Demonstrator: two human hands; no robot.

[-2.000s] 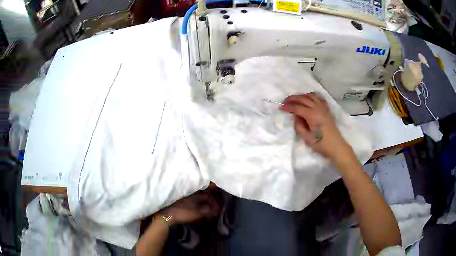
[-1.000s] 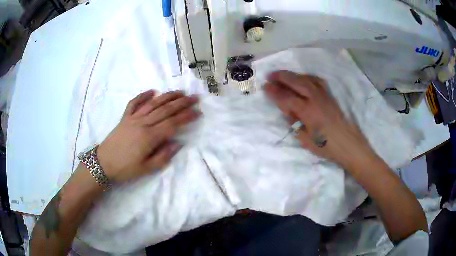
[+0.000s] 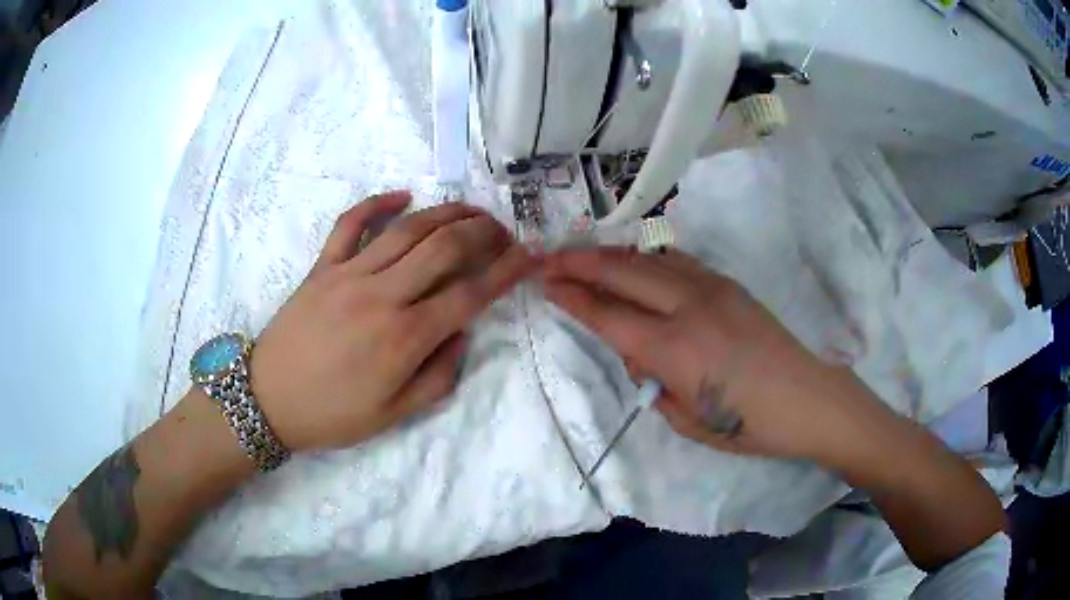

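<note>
The off-white cloth [image 3: 387,492] covers the table under the sewing machine head [image 3: 575,82]. A dark seam line [image 3: 542,381] runs from the needle area towards the front edge. My left hand [image 3: 381,322] lies palm down on the cloth, left of the seam, its fingertips near the presser foot [image 3: 528,211]. My right hand [image 3: 692,346] rests right of the seam, fingertips meeting my left fingertips just in front of the foot. It also holds a thin metal tool with a pale handle [image 3: 622,434], pointing down towards the seam. Fingers hide the cloth there.
The white table [image 3: 82,176] shows at the left. The machine arm [image 3: 939,106] spans the upper right. A yellow-orange object [image 3: 1021,264] lies at the right end. Cloth hangs over the front edge near dark-clothed legs [image 3: 657,568].
My left hand has come up from below the table edge onto the cloth. My right hand has moved left to the foot. The view is closer to the machine head.
</note>
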